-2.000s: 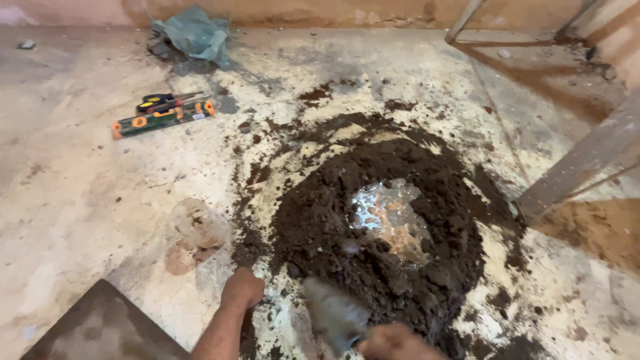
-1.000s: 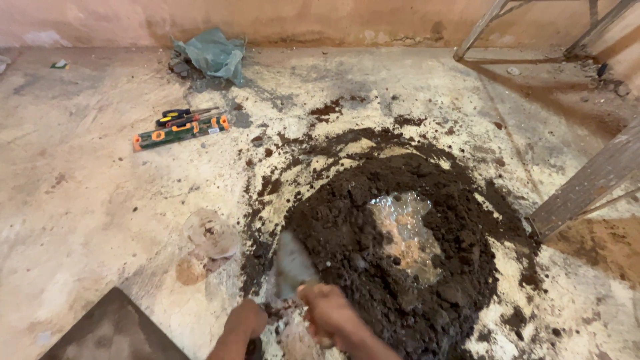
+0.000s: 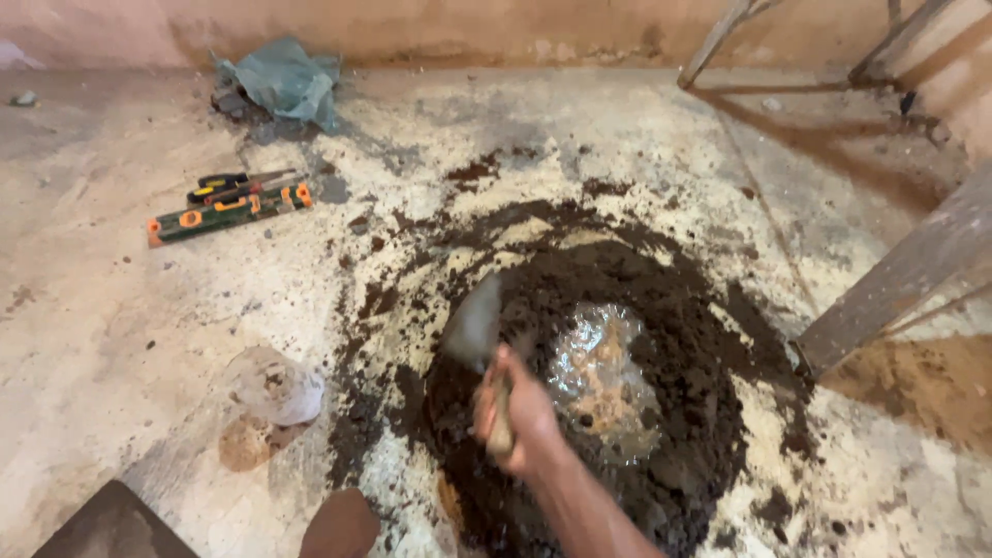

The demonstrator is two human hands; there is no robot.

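Observation:
My right hand grips the handle of a trowel, its blade blurred over the left rim of a ring of dark wet mortar or soil. A shiny pool of water lies in the ring's middle, right of the hand. At the bottom edge, left of the mound, a smooth brown rounded shape shows; whether it is my left hand or another body part, I cannot tell. A crumpled clear plastic cup or bag lies on the floor to its upper left.
A green and orange spirit level lies at left with screwdrivers behind it. A greenish plastic bag is near the wall. Wooden legs stand on the right. The corner of a dark board shows at bottom left.
My right hand and the trowel have moved away from me along the mound's left side. The left hand, seen plainly at the near left before, no longer shows clearly.

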